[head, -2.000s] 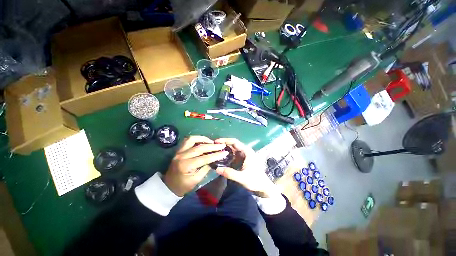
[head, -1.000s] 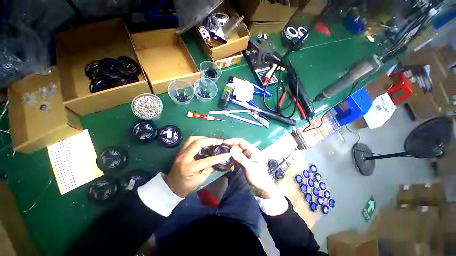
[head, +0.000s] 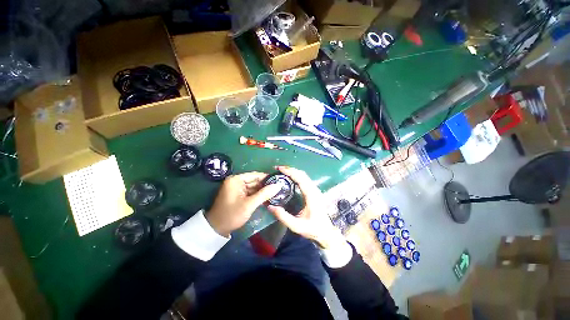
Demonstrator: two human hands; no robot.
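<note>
A round black unit [head: 279, 190] with silver or white detail inside is held between both hands over the bench's near edge, its face turned up. My left hand [head: 239, 203] grips it from the left, with the thumb on or over its face. My right hand [head: 306, 209] holds its right side, fingers around the rim. Two similar black units lie beyond my left hand, one [head: 185, 159] beside the other [head: 217, 167]. Several black discs [head: 144, 195] lie further left. Any small part under the fingers is hidden.
A tub of silver grains [head: 190, 129], clear cups [head: 232, 112], an orange-handled screwdriver [head: 259, 143] and tweezers [head: 306, 144] lie beyond my hands. An open carton [head: 136, 119] holds black rings. A label sheet [head: 98, 194] lies left. Blue-rimmed discs [head: 395, 237] stand in rows at right.
The unit's face is now turned up and more visible. My left fingers have drawn back from across it, and my right hand has moved around its right rim. The view has shifted slightly.
</note>
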